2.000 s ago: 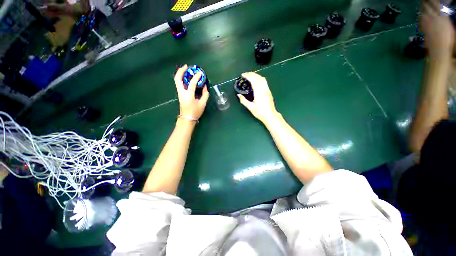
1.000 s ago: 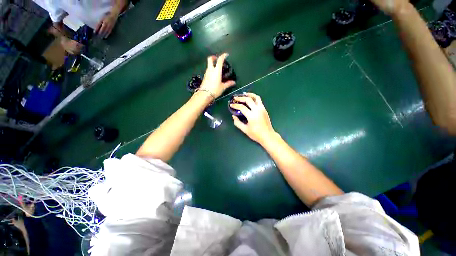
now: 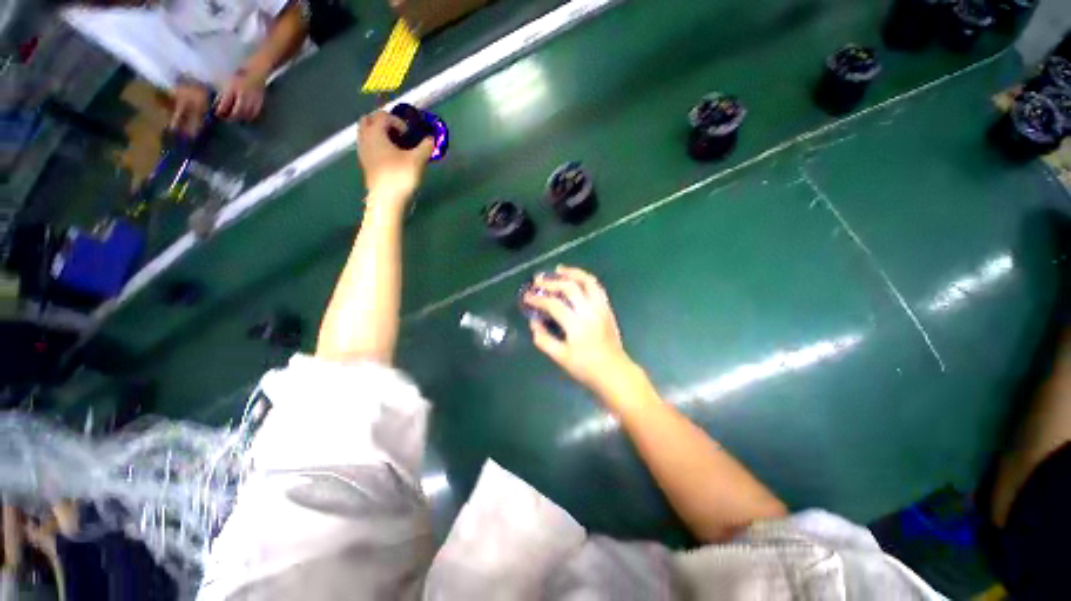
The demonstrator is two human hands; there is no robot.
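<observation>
My left hand point(image 3: 393, 159) is stretched out to the bench's far edge rail and holds a black lamp unit point(image 3: 413, 127) with a purple glow on its right side. My right hand point(image 3: 581, 323) is nearer me, its fingers around another black lamp unit point(image 3: 544, 303), mostly hidden under them. A small clear bottle with a white stem point(image 3: 484, 329) is on the green bench just left of my right hand. Two unlit lamp units, one dark point(image 3: 507, 222) and one beside it point(image 3: 571, 190), stand between my hands, beyond the seam line.
More black lamp units point(image 3: 715, 125) stand toward the upper right, with several at the right edge point(image 3: 1034, 122). Blurred white cables point(image 3: 129, 470) lie at the left. Another person's hands point(image 3: 241, 96) are across the rail, near a yellow perforated strip point(image 3: 391, 56). Another person's arm is at the right.
My left hand has let go of the unit mid-bench and moved up and left to the glowing unit by the rail. My right hand stays around its unit. The view has shifted.
</observation>
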